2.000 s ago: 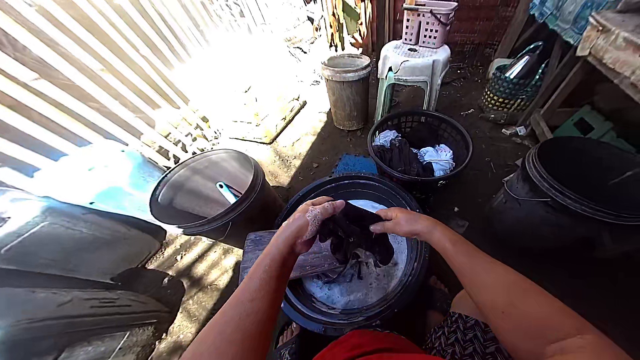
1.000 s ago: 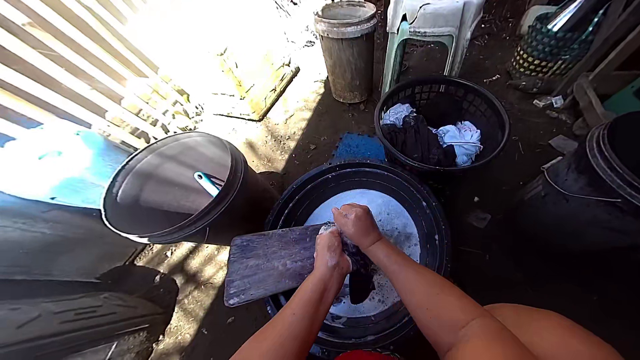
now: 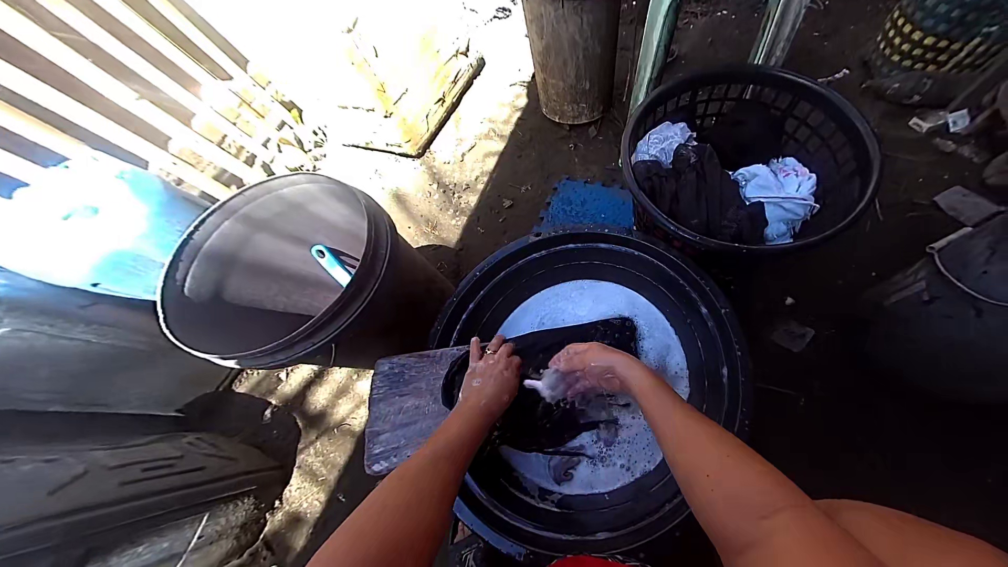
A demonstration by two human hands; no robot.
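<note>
A dark wet garment (image 3: 543,417) lies spread over a wooden board (image 3: 405,402) and into the sudsy water (image 3: 630,449) of a round black basin (image 3: 709,346). My left hand (image 3: 492,378) rests on the garment at the board's right part, fingers spread, pressing it down. Just to its right, my right hand (image 3: 591,370) is closed around a small whitish brush-like thing (image 3: 551,386), mostly hidden by the fingers, with its light tip pointing left over the cloth. Foam clings to both hands.
A black laundry basket (image 3: 862,181) with dark and white clothes stands behind the basin. At left is a large dark bucket (image 3: 378,268) with a blue handle (image 3: 331,264) inside. A blue mat (image 3: 587,206), a worn container (image 3: 572,63) and a dark pail (image 3: 961,315) stand around.
The garment, bunched between both hands before, is now spread over the board and basin. My left hand lies flat on it, and a whitish thing shows in my right hand. The view has moved closer.
</note>
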